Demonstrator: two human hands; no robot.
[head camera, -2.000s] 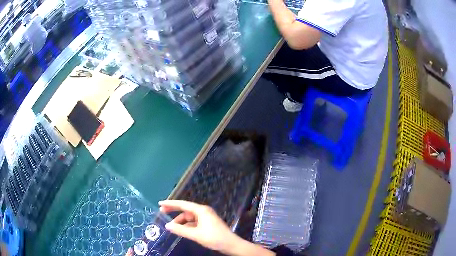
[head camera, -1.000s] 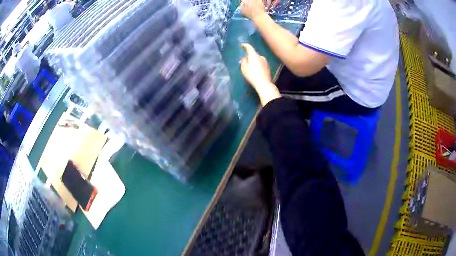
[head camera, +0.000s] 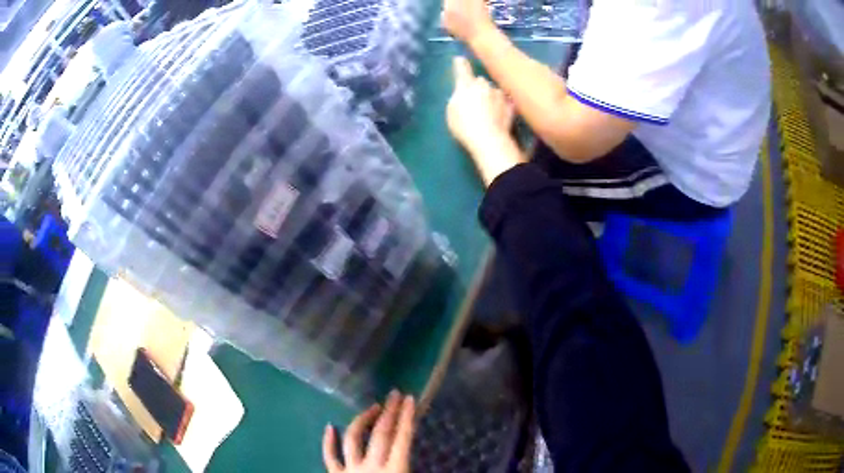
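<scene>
A tall stack of clear trays (head camera: 250, 203), wrapped in clear film with dark rows inside and small labels on its side, stands on the green bench (head camera: 278, 388). My right hand (head camera: 481, 115) reaches past the stack's right side, over the far bench near another person's forearm. Its index finger is extended and I see nothing in it. My left hand (head camera: 375, 439) is at the bottom, cut off by the picture's edge, with fingers spread at the bench edge, just below the stack's lower corner. It shows no object.
A person in a white shirt (head camera: 685, 102) sits on a blue stool (head camera: 662, 263) at the right. A second tray stack (head camera: 361, 46) stands behind. A phone (head camera: 159, 395) lies on paper and card at the left. A dark crate (head camera: 472, 416) is below the bench edge. Yellow crates (head camera: 805, 231) line the far right.
My right hand has moved from the small round parts by the blister tray to the far bench. My left hand has come into view at the bottom. The view has shifted toward the stack.
</scene>
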